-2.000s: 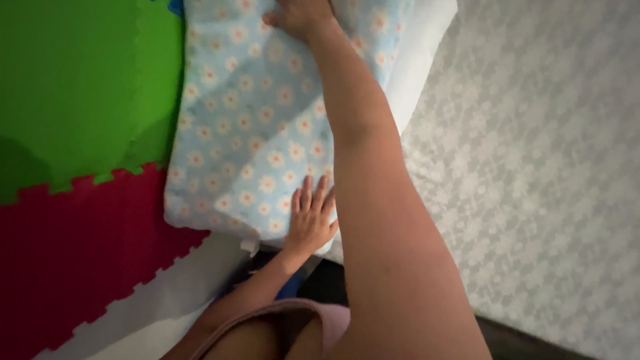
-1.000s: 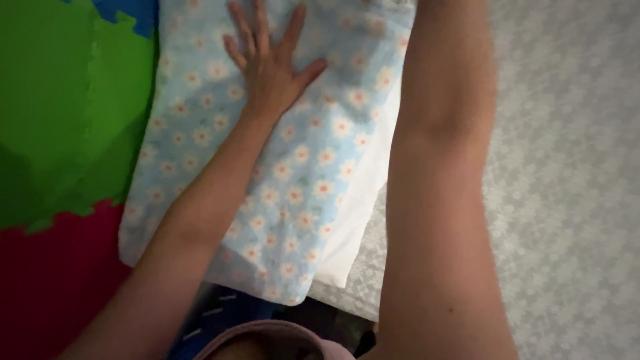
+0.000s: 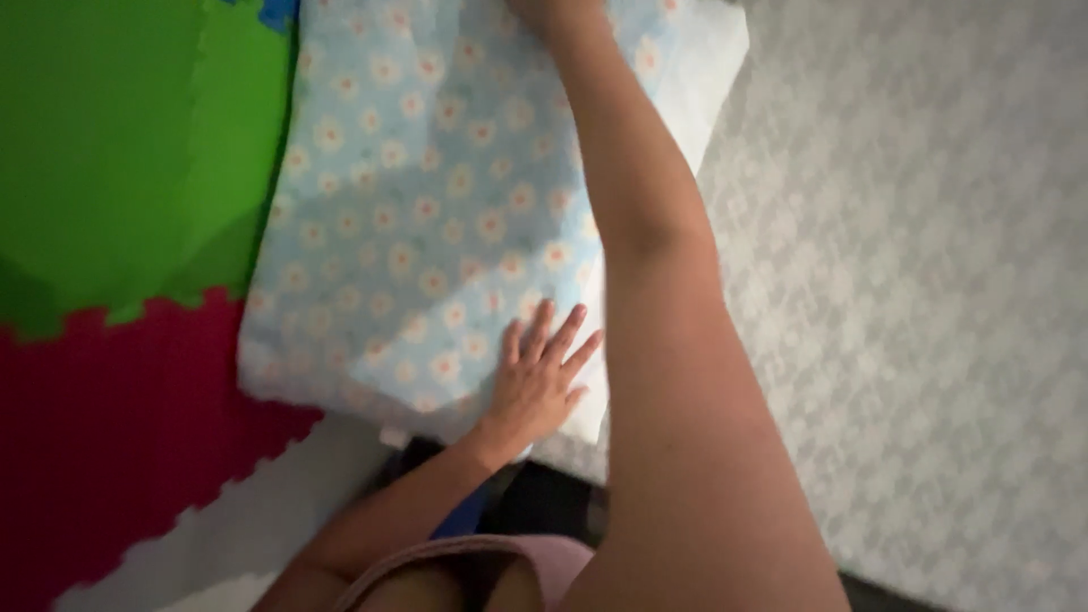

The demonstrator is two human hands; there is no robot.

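A light blue fabric piece with a daisy print [image 3: 408, 229] lies flat on top of a white cloth or pad [image 3: 701, 81], whose edge shows along the right side. My left hand [image 3: 535, 387] rests palm down near the lower right corner of the printed fabric, fingers spread, holding nothing. My right arm reaches up across the right side of the fabric. Only the wrist and part of my right hand [image 3: 552, 10] show at the top edge, over the fabric; its fingers are cut off by the frame, so what they do is hidden.
On the left are interlocking foam mat tiles, a green one [image 3: 127, 144] above a dark red one [image 3: 136, 433], with a bit of blue at the top. A pale grey patterned surface [image 3: 901, 280] extends on the right. Dark and blue items show below the fabric, partly hidden.
My left hand has moved from the upper part of the fabric down to its lower right corner. My right arm now angles across the fabric's upper right.
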